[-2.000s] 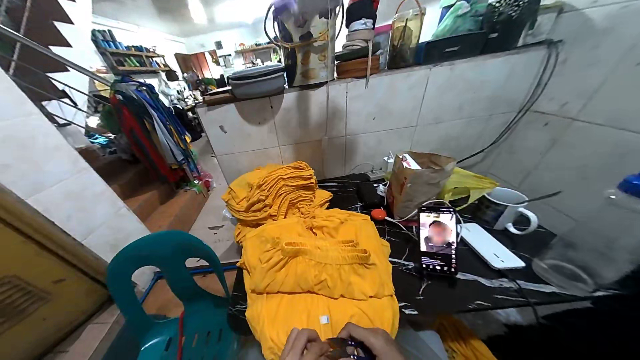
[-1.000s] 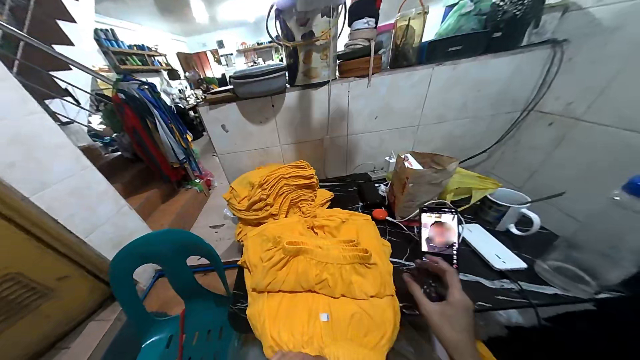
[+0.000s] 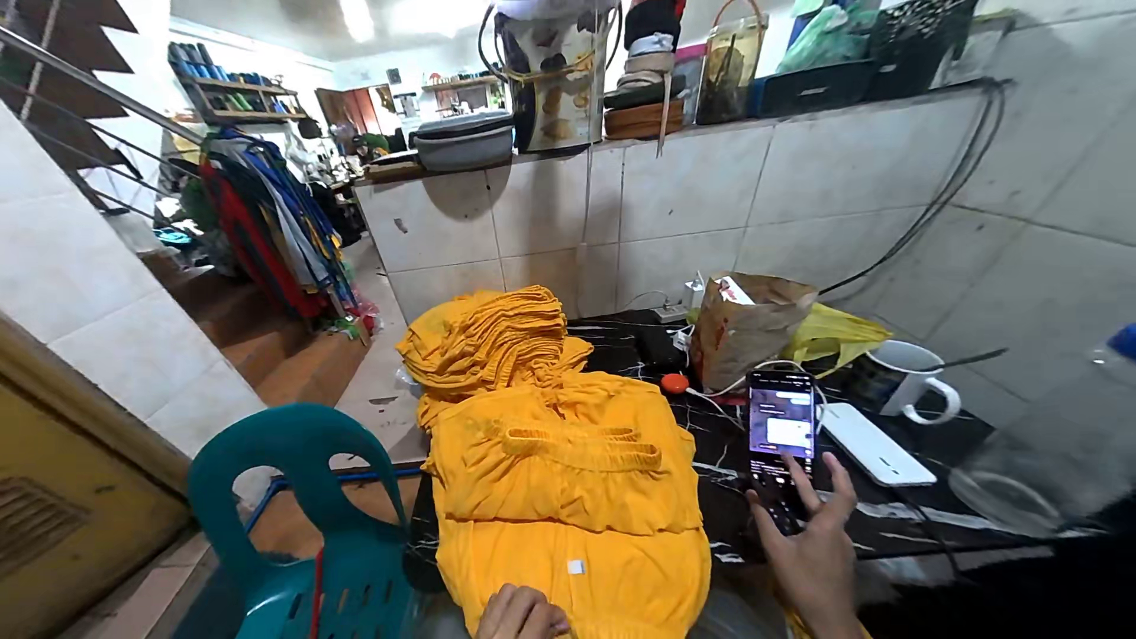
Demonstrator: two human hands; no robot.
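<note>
Yellow garments with elastic waistbands lie stacked on the black marble-patterned table, and a folded yellow pile rises behind them. My left hand rests with bent fingers on the near edge of the garments, by a small white tag; whether it grips the cloth is unclear. My right hand is spread at the lower end of a lit smartphone, a finger at its screen. Beside that phone lies a white device or case.
A paper bag, a yellow plastic bag, a mug with a utensil and a clear plastic container stand to the right. Cables cross the table. A green plastic chair stands at the left, below a tiled half wall.
My right hand has moved from the garments to the phone, where its fingers have spread. The phone's screen shows a different picture. My left hand shows more fully on the garments than one second ago.
</note>
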